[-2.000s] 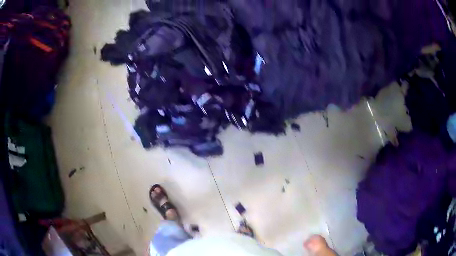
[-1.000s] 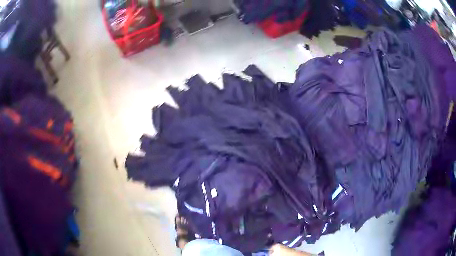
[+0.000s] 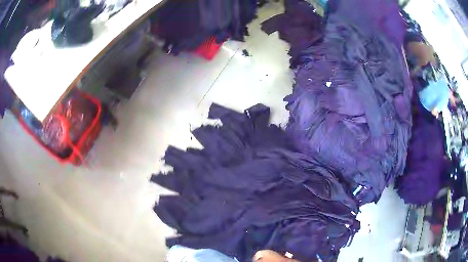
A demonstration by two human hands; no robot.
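Note:
A fanned heap of dark purple cut pieces (image 3: 246, 189) lies in front of me, its layered ends spread to the left. A larger purple heap (image 3: 349, 112) adjoins it behind and to the right. Small white tags show along the near heap's right edge. A small part of my right hand (image 3: 273, 256) shows at the bottom edge, against the near heap; its fingers are cut off, so its grip cannot be told. My left hand is not in view. A pale blue piece of my clothing (image 3: 200, 254) shows beside the heap.
A red basket (image 3: 77, 153) with dark contents stands on the pale floor (image 3: 128, 179) at the left, beside a white table (image 3: 31, 56). Another red basket (image 3: 209, 50) shows under dark cloth at the top. At the right are a further purple heap (image 3: 423, 164) and a person in light blue (image 3: 435, 96).
The view has swung up and around from my feet to the heaps. The near heap's ends are fanned out, and the left red basket appears lower in view. My feet are no longer visible.

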